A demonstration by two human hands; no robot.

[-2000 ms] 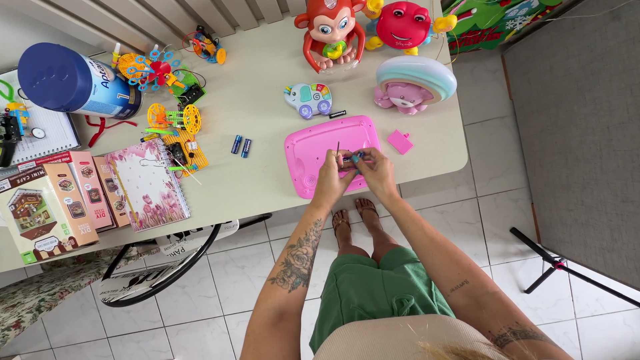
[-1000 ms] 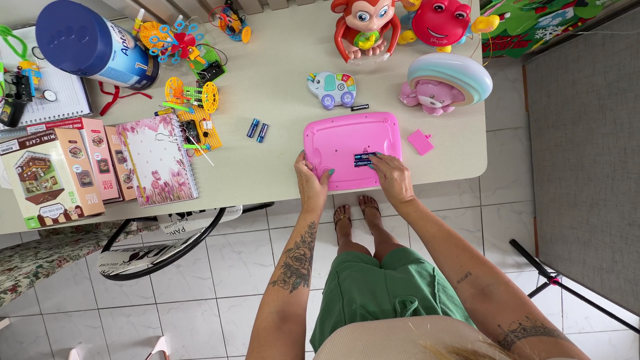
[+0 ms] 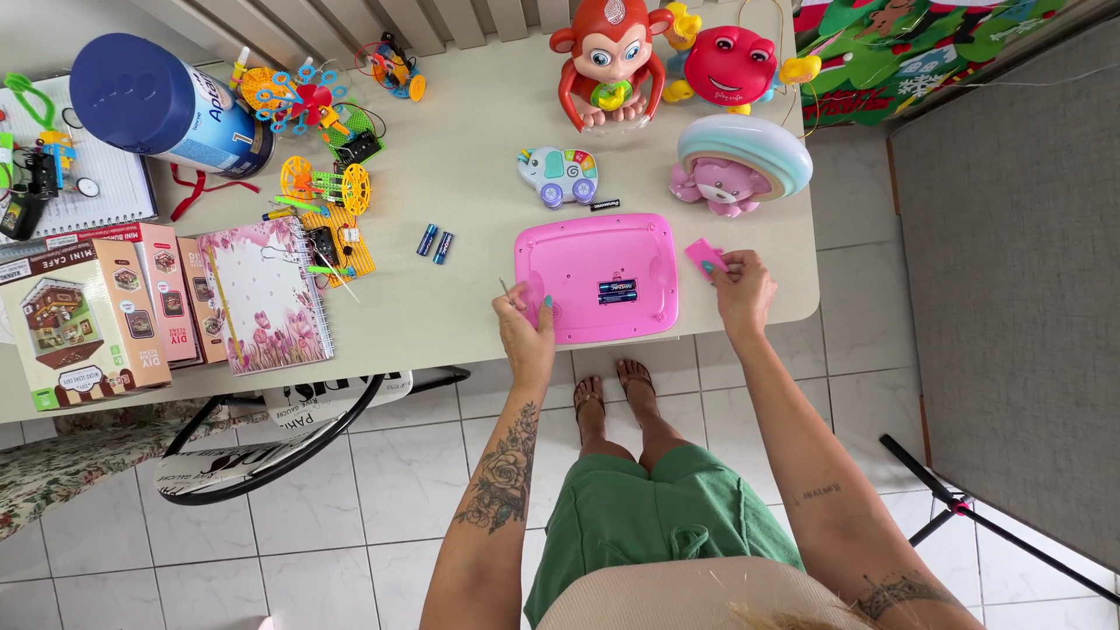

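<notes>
A pink plastic toy [image 3: 595,254] lies face down near the table's front edge, with two blue AA batteries [image 3: 618,291] side by side in its open compartment. My left hand [image 3: 528,328] is at the toy's left edge and holds a thin metal tool [image 3: 504,287], probably a small screwdriver, largely hidden by the fingers. To the right of the toy, my right hand [image 3: 744,289] grips the small pink battery cover [image 3: 703,258] between thumb and fingers. Two more blue batteries [image 3: 436,243] lie on the table to the left. A black battery [image 3: 605,205] rests just behind the toy.
An elephant toy [image 3: 560,177], a monkey toy [image 3: 611,66], a red smiling toy [image 3: 731,66] and a pink bear toy [image 3: 722,184] stand behind. Leftward are a floral spiral notebook [image 3: 267,293], craft kit boxes [image 3: 83,324], small geared models [image 3: 325,185] and a blue tin [image 3: 171,105].
My right hand has left the battery compartment and moved right, onto the pink cover. Two batteries now sit in the compartment; two seconds ago both hands were over it.
</notes>
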